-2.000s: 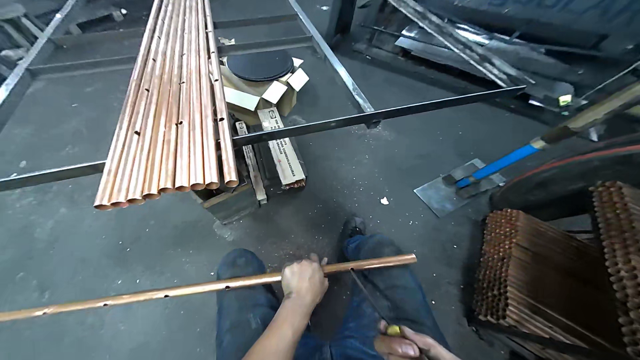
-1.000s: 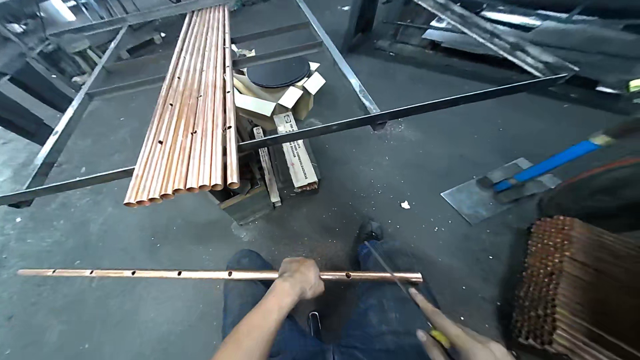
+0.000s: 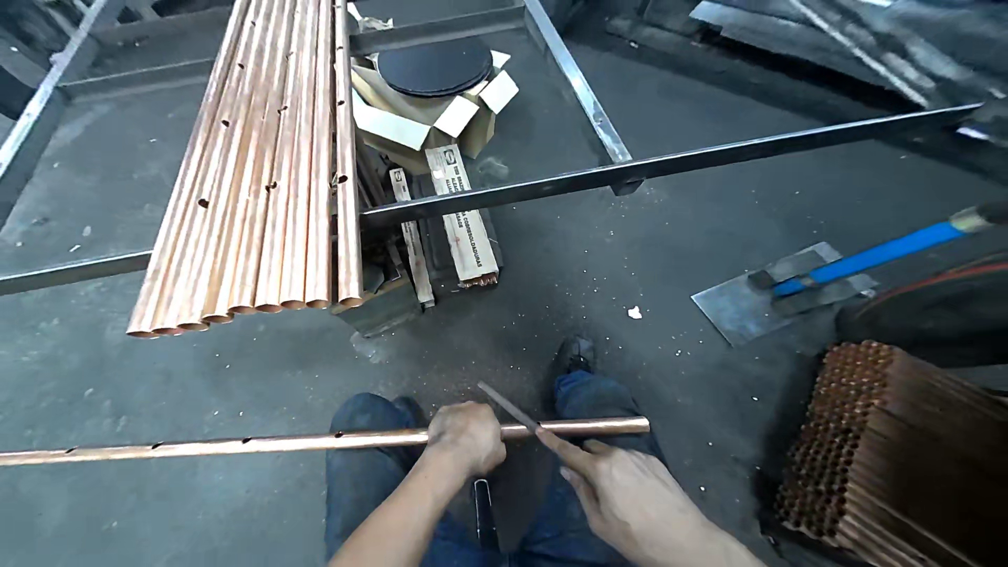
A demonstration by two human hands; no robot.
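A long copper pipe (image 3: pixel 291 444) with holes along it lies across my thighs, and its right end is over my right leg. My left hand (image 3: pixel 466 438) is closed around the pipe between my knees. Just to the right, my right hand (image 3: pixel 602 476) grips a slim metal file (image 3: pixel 508 405), its index finger stretched along the tool. The file crosses the pipe at a slant, its tip pointing up and left; its handle is hidden in the hand. More drilled copper pipes (image 3: pixel 260 205) lie side by side on the metal frame at the upper left.
A steel frame (image 3: pixel 709 153) spans the view ahead. Beneath it are an open cardboard box (image 3: pixel 402 130) with dark discs and narrow printed boxes (image 3: pixel 465 228). At right stand a blue-handled scraper (image 3: pixel 890 250) with a flat metal blade and a stack of small copper tubes (image 3: pixel 839 425).
My right hand and the file have moved left along the pipe, closer to my left hand. My left hand still holds the pipe.
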